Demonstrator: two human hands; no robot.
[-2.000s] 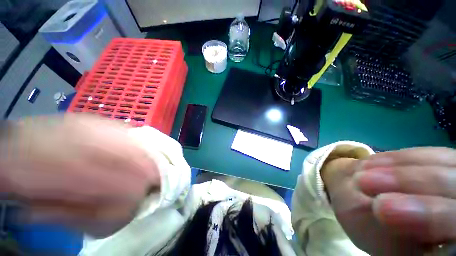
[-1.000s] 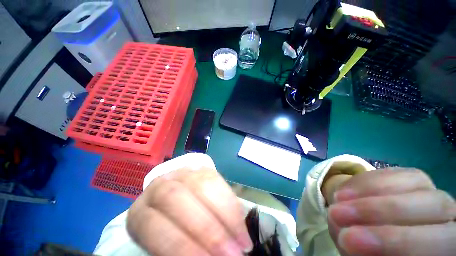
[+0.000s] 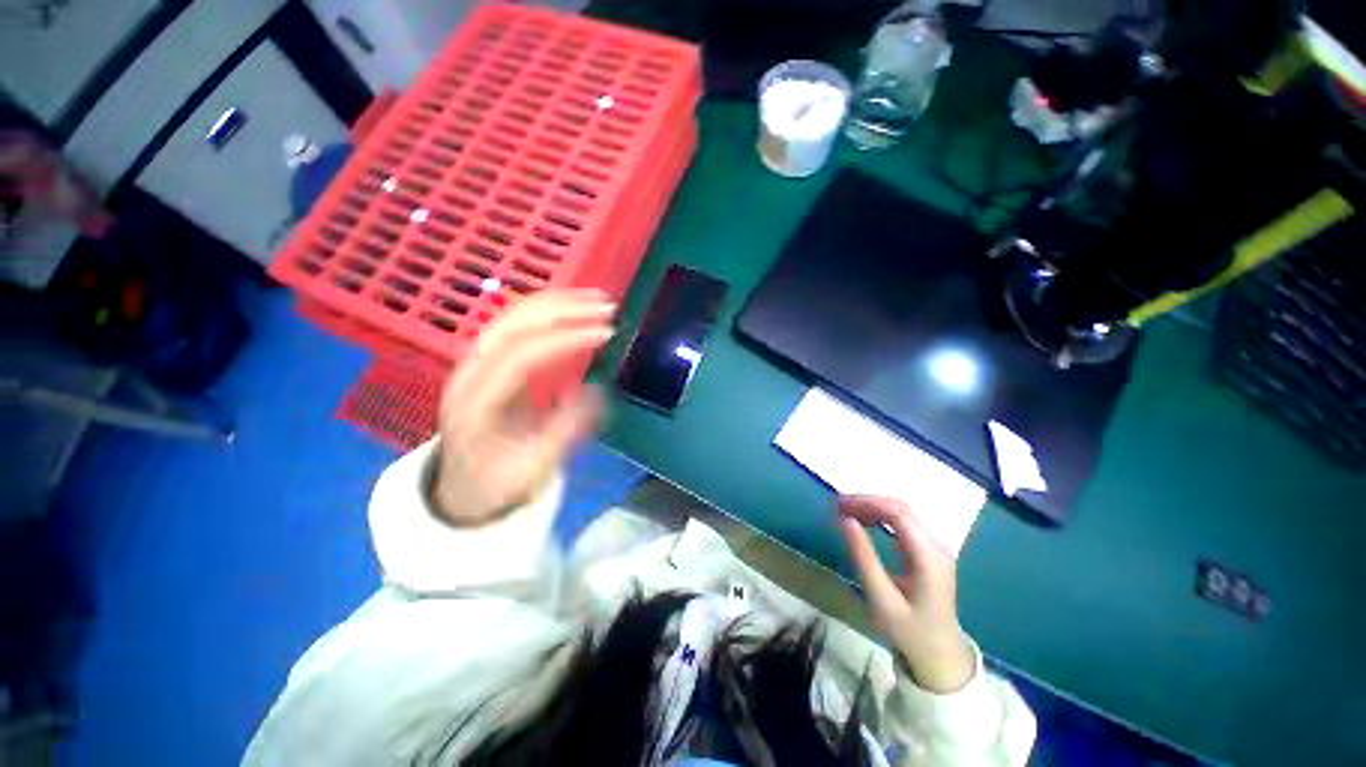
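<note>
My left hand [image 3: 517, 405] is blurred and raised at the near corner of the red plastic crate [image 3: 502, 165]; thumb and fingers are apart and nothing shows in it. My right hand [image 3: 902, 577] is at the front edge of the white paper [image 3: 884, 465], with thumb and forefinger curved toward each other. A tiny dark spot shows at its fingertips, too small to tell whether it is a held part. The black base plate [image 3: 899, 322] has a bright light spot and lies behind the paper. A small white scrap [image 3: 1014, 457] is on its right front part.
A dark phone [image 3: 674, 337] lies between crate and plate. A white tub of swabs [image 3: 800, 117] and a clear bottle [image 3: 899, 75] stand behind. The microscope [image 3: 1154, 225] stands at the right rear. A short row of small modules [image 3: 1233, 589] lies on the green mat at right.
The view has turned and shifted, so the bench appears farther right. My left hand has risen to the crate's corner and opened. My right hand has moved over the paper's front edge.
</note>
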